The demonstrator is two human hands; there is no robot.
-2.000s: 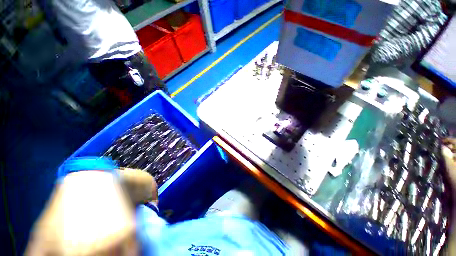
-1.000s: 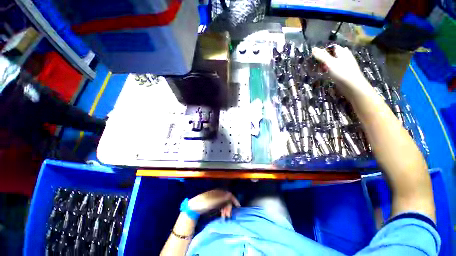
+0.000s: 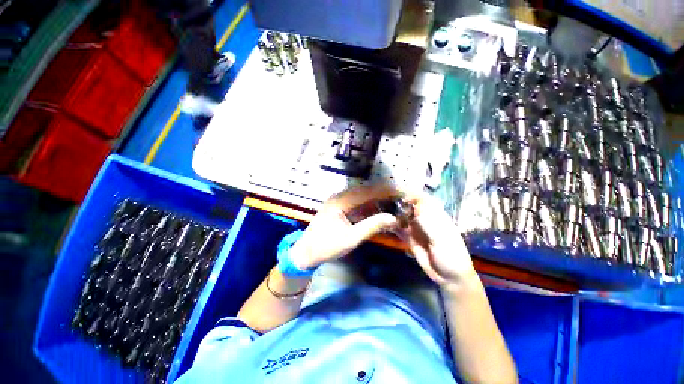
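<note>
My left hand (image 3: 341, 229), with a blue wristband, and my right hand (image 3: 439, 244) are together in front of my chest at the bench edge. Both hold a small dark and shiny metal workpiece (image 3: 401, 211) between their fingers; its far end is hidden by the fingers. Beyond them, the dark fixture (image 3: 349, 150) with upright prongs sits under the dark machine head (image 3: 356, 82). A part appears to lie across the prongs, but this is too small to be sure. The tray of workpieces (image 3: 577, 165) is at the right, with dense rows of shiny parts.
A blue tote (image 3: 64, 281) with rows of dark parts is at the left. Loose sample parts (image 3: 279, 52) are at the far bench corner. A green mat (image 3: 448, 112) and a crumpled white patch (image 3: 440, 154) lie beside the tray. A person's legs and shoes (image 3: 199, 105) show beyond the bench.
My right hand has come back from over the tray to my chest and holds a workpiece. My left hand has risen from my lap to meet it. The view has turned between frames.
</note>
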